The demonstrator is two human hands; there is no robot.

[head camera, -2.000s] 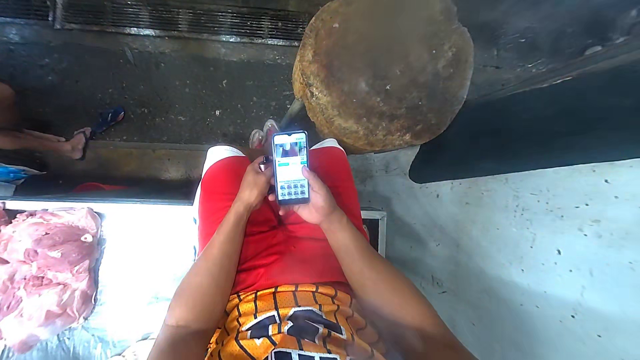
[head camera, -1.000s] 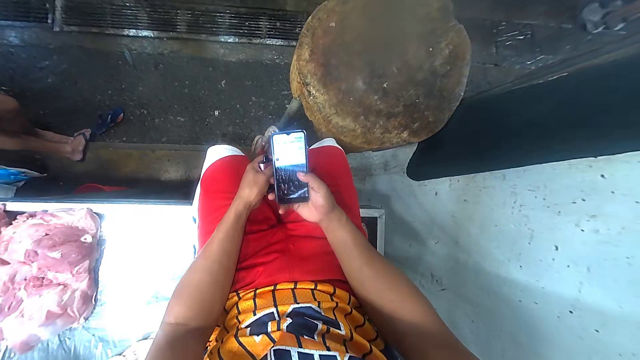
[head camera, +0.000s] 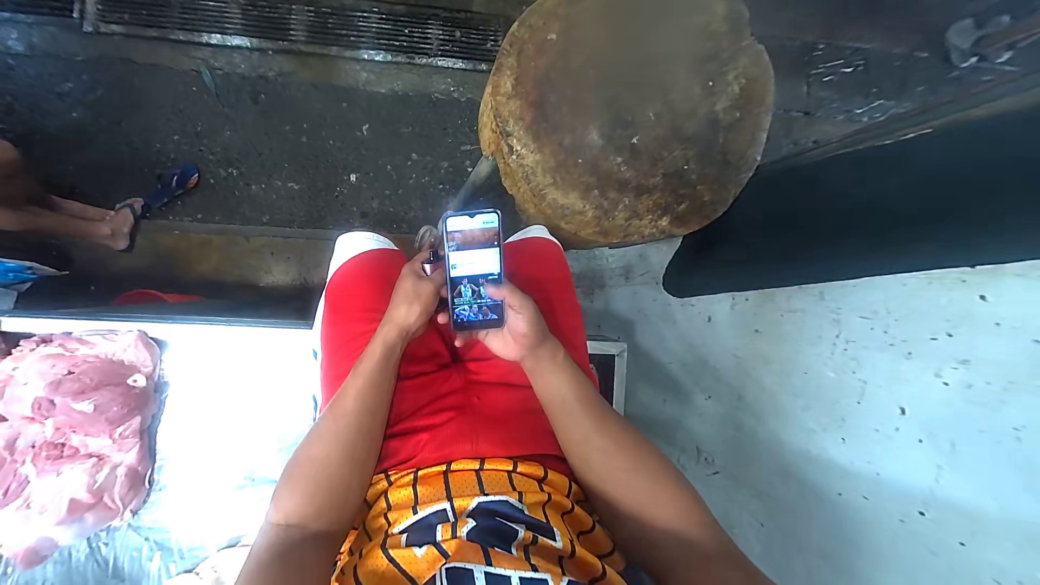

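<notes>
A lit smartphone [head camera: 474, 272] stands upright in view above my lap, over red shorts [head camera: 471, 406] with white hems. My right hand [head camera: 513, 321] is closed around its lower right side, with the thumb over the screen. At its left edge is my left hand [head camera: 418, 296], holding a small dark and pinkish object [head camera: 430, 262] between thumb and fingers; what it is cannot be told. The screen shows pictures, among them people in sports clothing. Part of the left hand's fingers is hidden beside the phone.
A thick round wooden chopping block [head camera: 634, 122] stands ahead of my knees. Raw meat [head camera: 73, 439] lies on a white surface at left. Another person's feet [head camera: 118, 223] and a blue flip-flop [head camera: 172, 185] are at upper left. A dark panel [head camera: 861, 219] and floor grating [head camera: 292, 28] lie beyond.
The picture on the phone screen has changed. Both hands have stayed in about the same place around the phone.
</notes>
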